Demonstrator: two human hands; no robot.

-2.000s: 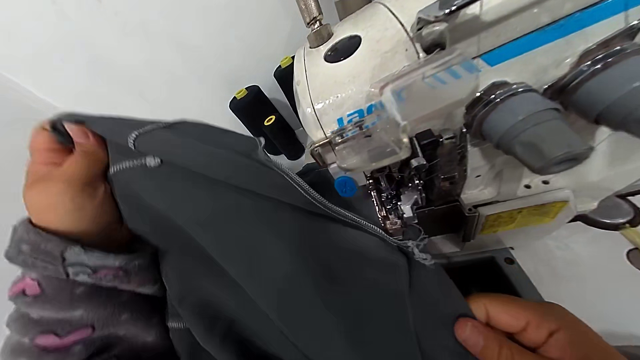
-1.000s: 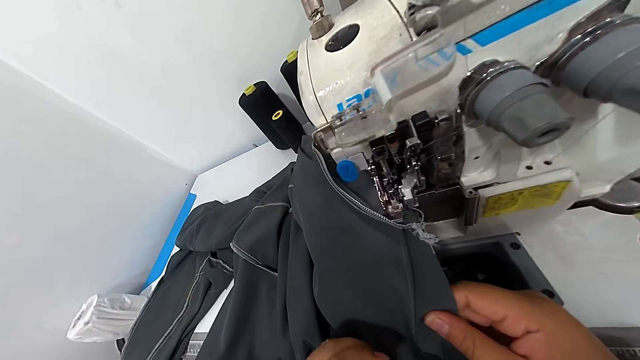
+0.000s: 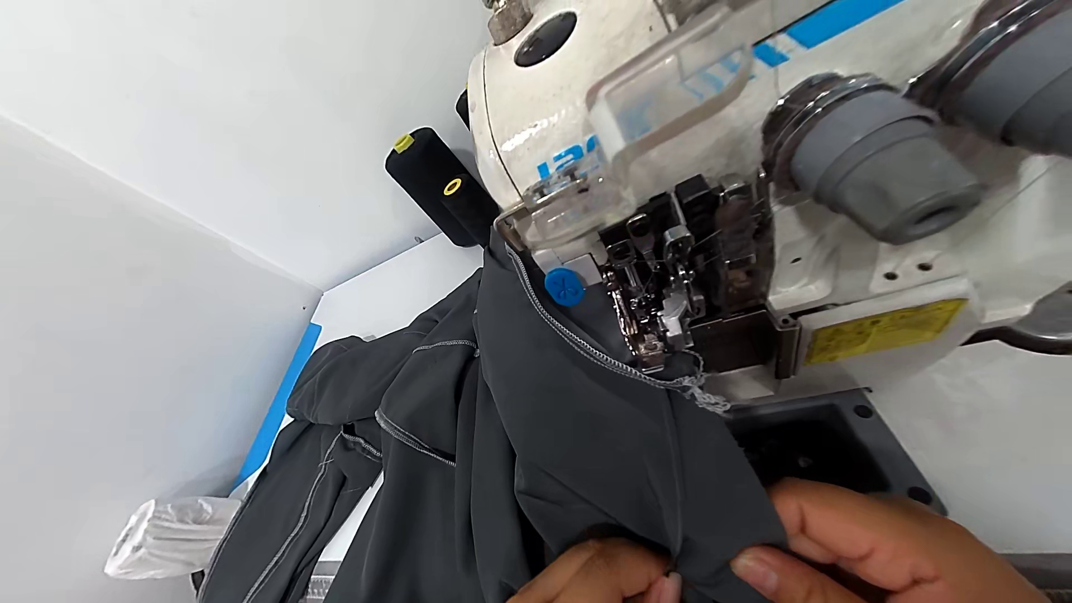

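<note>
Dark grey fabric of a garment [image 3: 603, 435] lies under the presser foot of a white overlock sewing machine [image 3: 536, 109]. Its overlocked edge, in light grey thread, curves up to the left of the foot, and a tangle of loose thread [image 3: 710, 397] sits just right of it. At the bottom centre, my left hand [image 3: 599, 574] pinches the fabric beside a seam. My right hand [image 3: 879, 544] grips the fabric edge between thumb and fingers, close to the left hand and below the machine's needle area [image 3: 657, 293].
Black thread cones [image 3: 440, 184] stand behind the machine. The rest of the garment spreads over the white table [image 3: 402, 280] at left, near a white wall. A plastic-wrapped item [image 3: 172, 536] is at lower left. Grey knobs [image 3: 888, 159] jut out at upper right.
My left hand has let go of the raised fabric at upper left and come down beside my right hand. That part of the garment now lies on the table.
</note>
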